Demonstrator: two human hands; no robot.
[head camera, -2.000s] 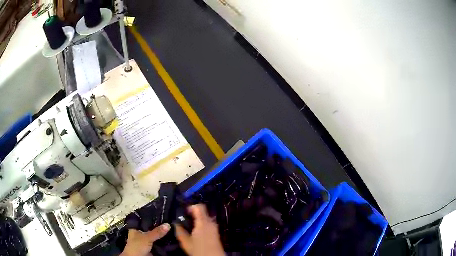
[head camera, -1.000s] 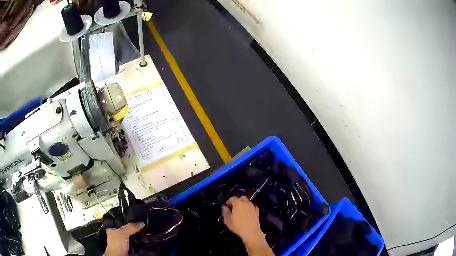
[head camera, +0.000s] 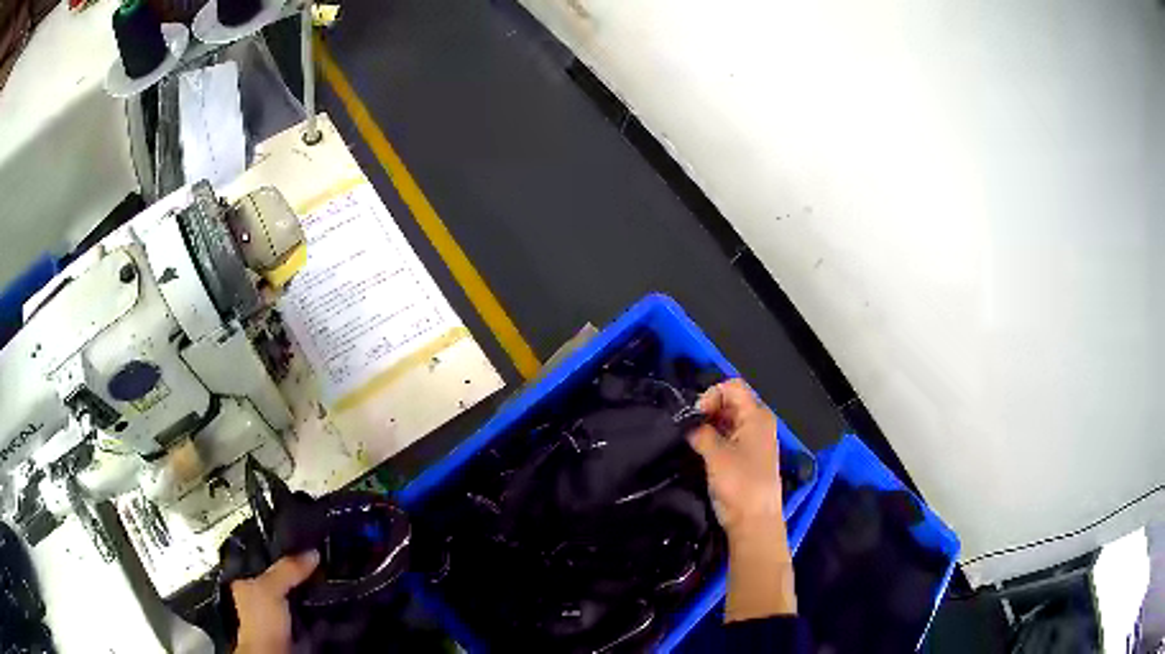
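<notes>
My left hand (head camera: 271, 600) is at the bottom left, closed on a bunch of black sewn pieces (head camera: 364, 590) with looped edges and thin pale lines. My right hand (head camera: 738, 447) is over the far right part of a bright blue crate (head camera: 654, 317). Its fingertips pinch the pale-lined edge of a black piece (head camera: 620, 450), which stretches to the left over the crate's contents. More black pieces with pale lines fill the crate. The lower part of the left-hand bunch is cut off by the picture's edge.
A cream-white sewing machine (head camera: 160, 351) stands at the left, with a printed sheet (head camera: 364, 300) taped beside it. Thread cones (head camera: 138, 38) stand behind. A second blue crate (head camera: 939, 530) of black pieces is at the right. Dark floor with a yellow line (head camera: 422, 205) and a white wall lie beyond.
My right hand has left the left-hand bunch, reached into the crate, and moved right and up with a black piece's edge. My left hand has kept the bunch and shifted left.
</notes>
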